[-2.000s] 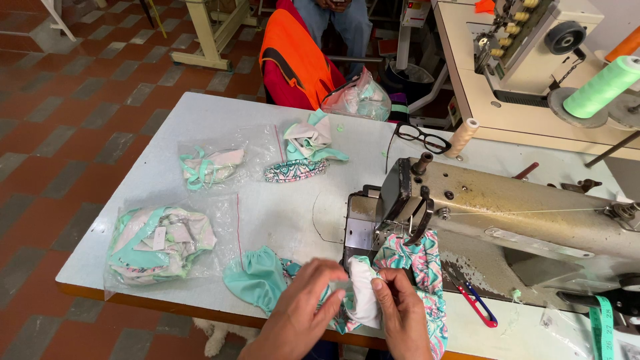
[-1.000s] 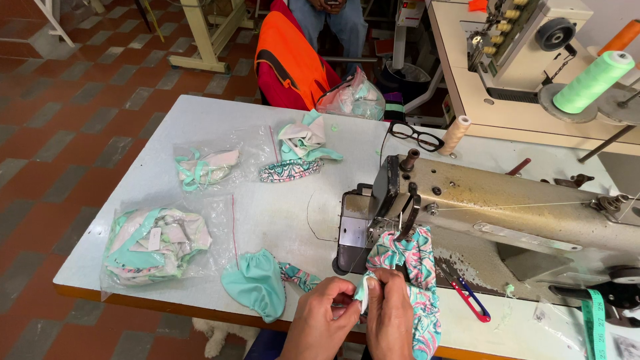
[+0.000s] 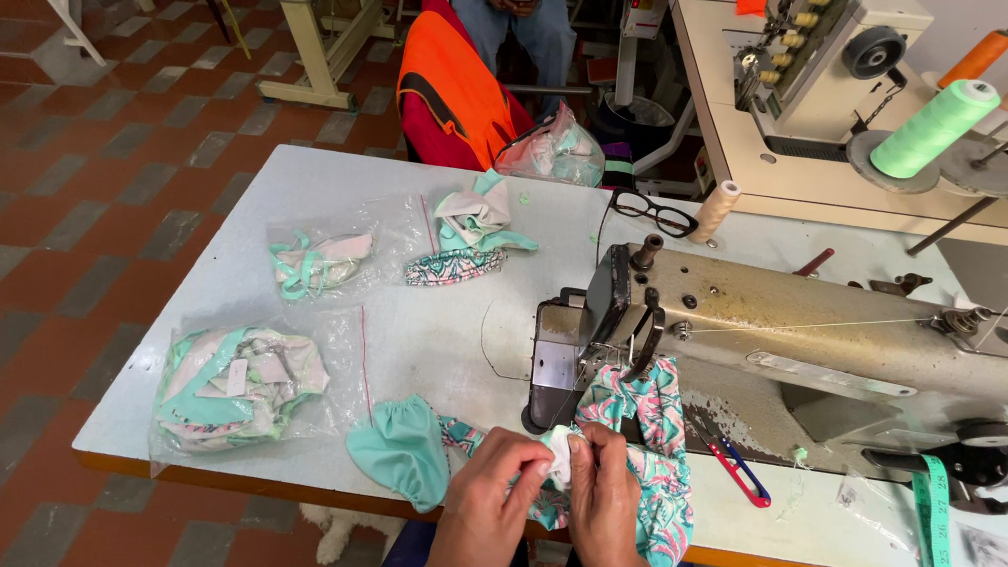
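Observation:
My left hand (image 3: 492,496) and my right hand (image 3: 602,496) are close together at the table's front edge, pinching the white lining (image 3: 560,458) of a garment between their fingertips. The garment's patterned turquoise and pink fabric (image 3: 661,480) lies around my right hand and reaches up beside the needle area of the sewing machine (image 3: 630,315). A plain turquoise gathered cup (image 3: 403,453) lies left of my left hand, joined to a patterned strip. Thread snips (image 3: 739,470) with red and blue handles lie right of the fabric.
Bagged garments (image 3: 244,386) and a smaller bag (image 3: 323,264) lie on the left, with loose fabric pieces (image 3: 472,220) behind. Eyeglasses (image 3: 652,213) and a thread cone (image 3: 715,211) stand near the back. A green tape measure (image 3: 932,512) hangs at right. A seated person (image 3: 516,31) is beyond the table.
The white lining, broadly exposed two seconds ago, now shows only as a small bunched part between my fingers. My left hand has closed in on it, beside my right.

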